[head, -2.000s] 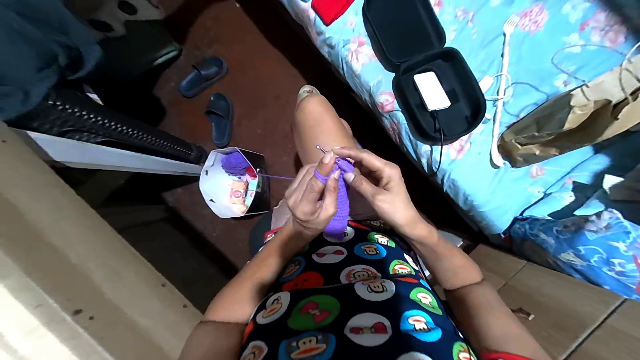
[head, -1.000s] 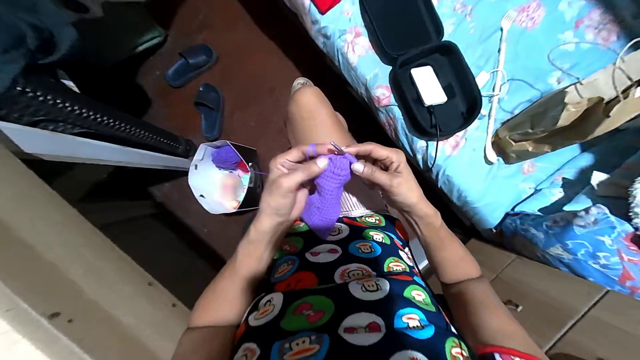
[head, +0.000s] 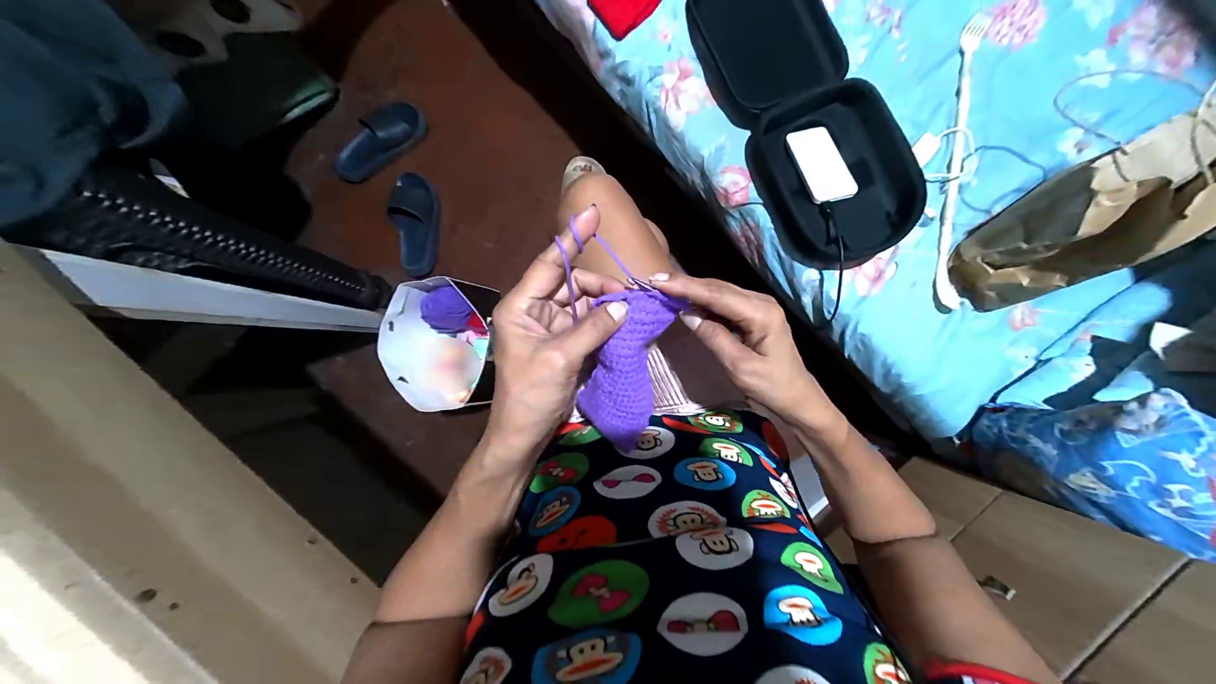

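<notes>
A purple crocheted piece [head: 622,375] hangs over my lap from between my hands. My left hand [head: 551,332] pinches its upper left edge between thumb and fingers, and the raised index finger carries a loop of purple yarn [head: 610,249]. My right hand [head: 750,332] holds a thin metal crochet hook [head: 638,284] at the top edge, its fingertips touching the right corner of the piece. Most of the hook is hidden by the fingers. A ball of purple yarn [head: 445,310] lies in a white container [head: 404,356] left of my left hand.
Right of me, a bed with a blue floral sheet [head: 902,313] bears an open black case [head: 902,209] with a white device [head: 822,164], a long white back scratcher [head: 950,209] and a brown paper bag [head: 1045,247]. Dark slide sandals [head: 414,223] lie on the floor.
My left index finger has risen and spread from the work, with the yarn looped over it. The piece still hangs from both hands, as one second ago.
</notes>
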